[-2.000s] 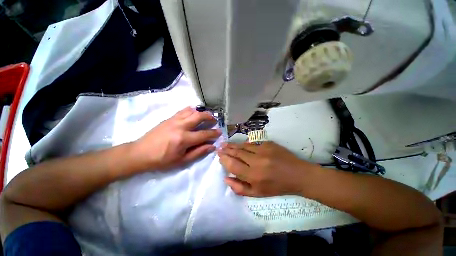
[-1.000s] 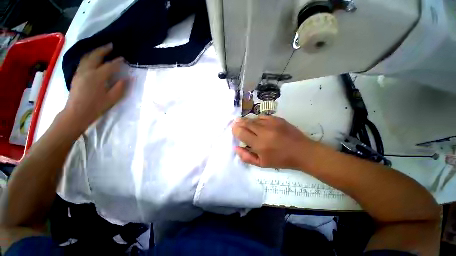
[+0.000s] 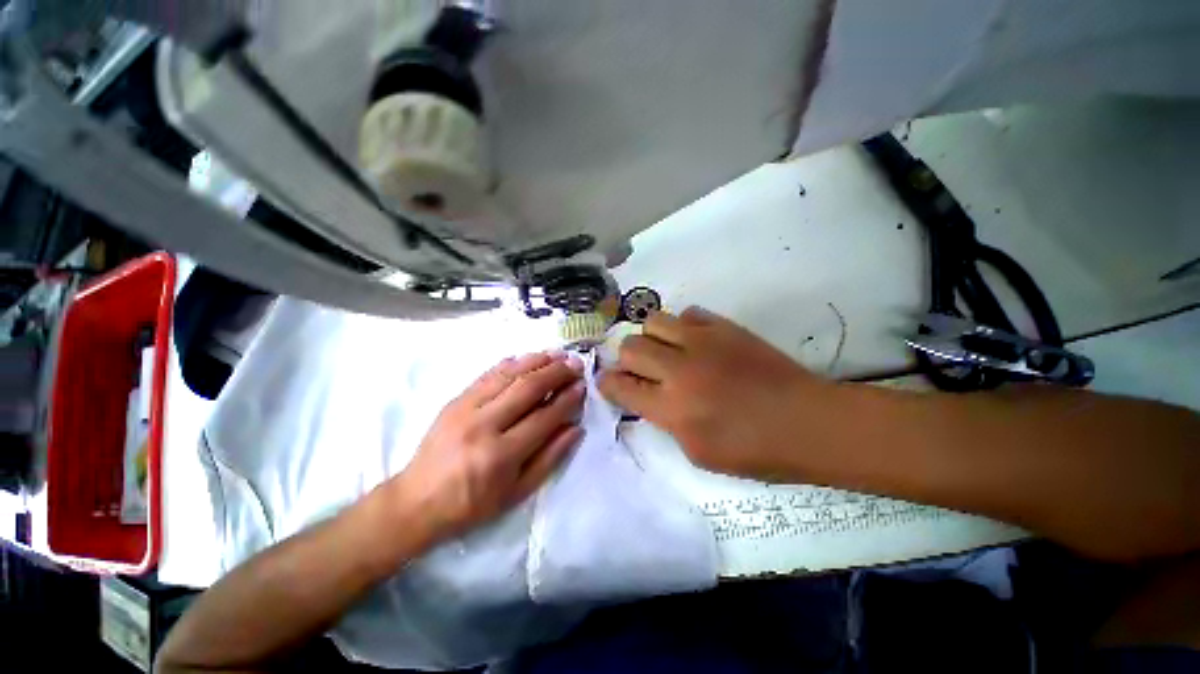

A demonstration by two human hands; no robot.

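The white lining (image 3: 355, 408) lies on the machine bed and drapes over the front edge. My left hand (image 3: 487, 441) presses flat on it, fingertips near the tension dial (image 3: 583, 327). My right hand (image 3: 698, 382) has its thumb and fingers together at the lining's right edge, just below the dial. The white sewing machine head (image 3: 632, 119) hangs over the work. The needle and presser foot cannot be made out. A piece of dark fabric (image 3: 217, 329) shows at the far left of the lining.
Black fabric shears (image 3: 954, 237) lie right of my right hand, with silvery snips (image 3: 1000, 349) across their handles. A red basket (image 3: 161, 435) stands left of the table. A printed ruler (image 3: 816, 514) runs along the front edge. Loose thread lies on the bed.
My left hand has come back from the dark fabric at the left to the lining beside my right hand. The view has shifted and tilted, with the machine head now further left.
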